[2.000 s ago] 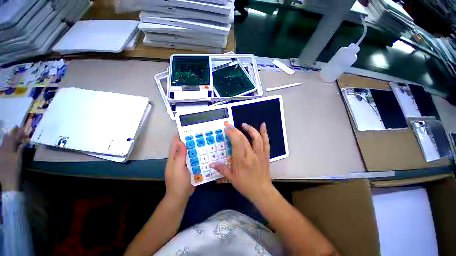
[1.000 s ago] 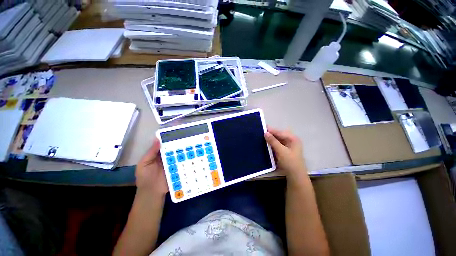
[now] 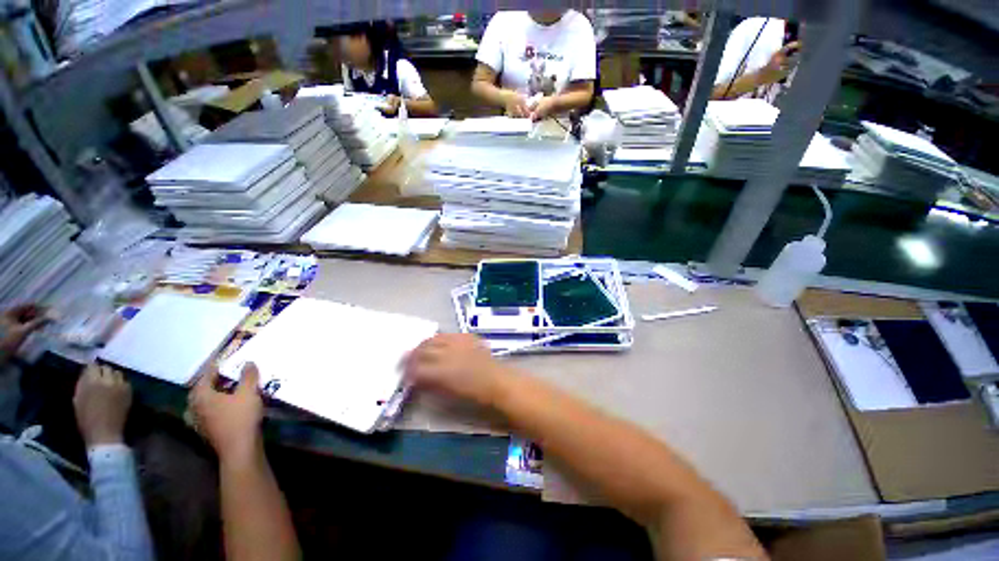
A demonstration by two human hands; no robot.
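Note:
A small stack of closed white units (image 3: 334,356) lies on the bench at centre left, back faces up. My left hand (image 3: 228,408) is at its left front corner, thumb on the edge. My right hand (image 3: 455,367) is at its right edge, fingers bent against it. The keys and dark screen of the calculator tablet do not show; whether it is the top unit of the stack I cannot tell. Board halves (image 3: 570,301) with green boards and white frames overlap behind, right of the stack.
Piled white units (image 3: 504,192) stand at the back. A white stick (image 3: 679,313) and squeeze bottle (image 3: 793,270) are right of the board halves. Screen halves (image 3: 920,362) lie on cardboard (image 3: 865,438) at right. A worker's hands (image 3: 102,403) are at left; other people stand behind.
The calculator tablet has left its place in front of me. Both hands have moved left to the white stack. The view has turned left and up, showing more of the room.

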